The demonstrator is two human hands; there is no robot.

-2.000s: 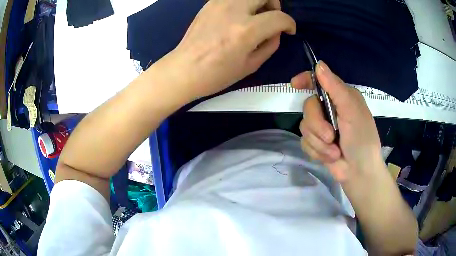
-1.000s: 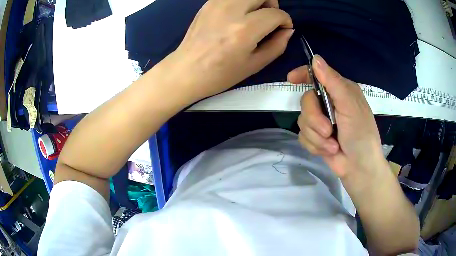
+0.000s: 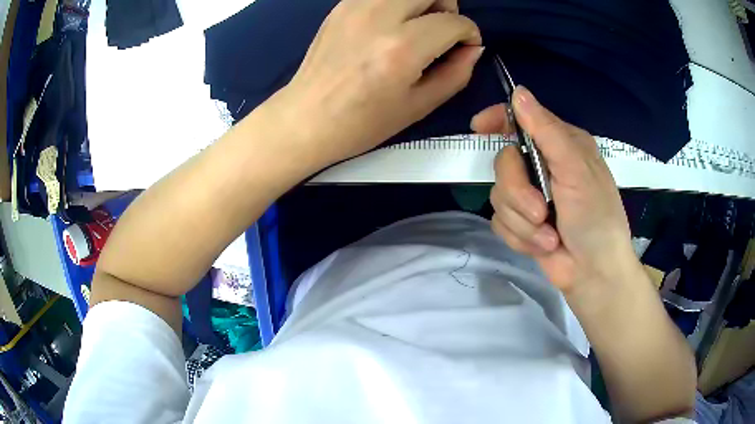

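A dark navy curved fabric panel (image 3: 596, 74) lies spread on the white table, its lower edge over the printed ruler (image 3: 451, 142). My left hand (image 3: 389, 66) rests on the panel, thumb and index finger pinched together on the cloth; its upper fingers are cut off by the top edge. My right hand (image 3: 550, 182) holds slim dark snips (image 3: 530, 153) like a pen, just above the table's front edge. The snips' tip points at the cloth, just right of my left fingertips. Whether the tip touches the cloth I cannot tell.
Another dark piece (image 3: 141, 21) lies at the table's upper left. Dark cloths (image 3: 58, 108) hang beyond the left side. A blue bin (image 3: 263, 273) and a red-and-white roll (image 3: 83, 240) are below left. The table's front edge (image 3: 397, 171) runs above my lap.
My right hand and the snips have moved slightly up and left. The panel has shifted slightly up and left with my left hand, which keeps its pinch.
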